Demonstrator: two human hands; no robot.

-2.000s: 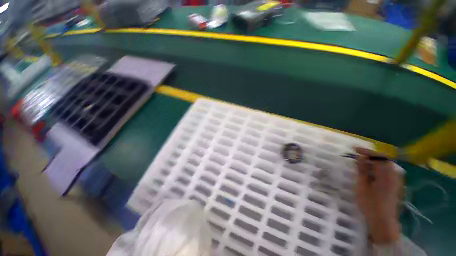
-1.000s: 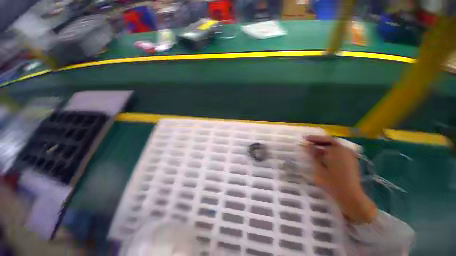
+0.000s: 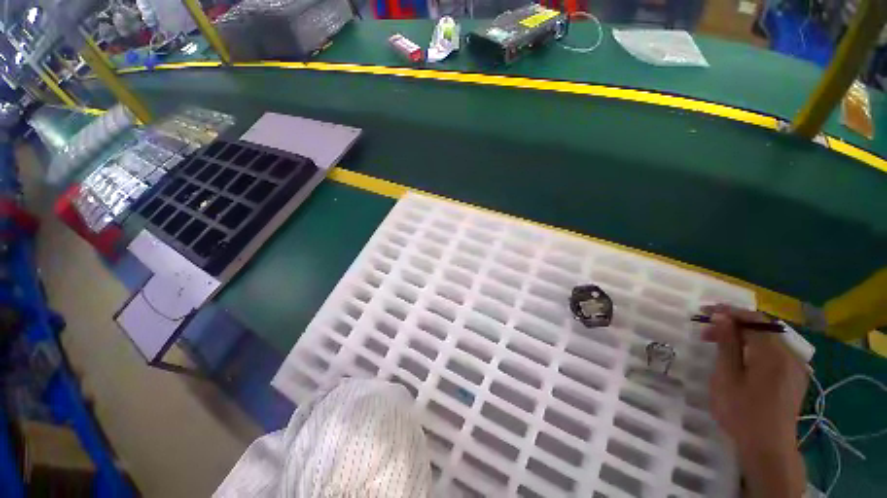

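Note:
A white foam tray (image 3: 336, 321) with rows of rectangular slots lies in front of me. A dark, roughly octagonal watch case (image 3: 591, 306) with a paler centre rests on its upper right part. A small silver-grey metal clip (image 3: 660, 357) lies to the right of and below the case. My right hand (image 3: 759, 389) is over the tray's right edge and holds dark pen-like tweezers (image 3: 744, 323), tip pointing left, apart from the case and the clip. My left hand is not in view. White striped cloth (image 3: 360, 443) covers the tray's lower left edge.
A black compartment tray (image 3: 229, 195) lies at left on pale sheets. A green conveyor (image 3: 564, 180) with yellow edges runs behind the foam tray. A yellow post (image 3: 856, 306) stands at right. A white block (image 3: 796, 342) and thin white cable (image 3: 827, 423) lie beside the tray.
The view has turned, so the tray and its parts sit further right and the picture is sharper. My right hand still holds the tweezers at the tray's right side.

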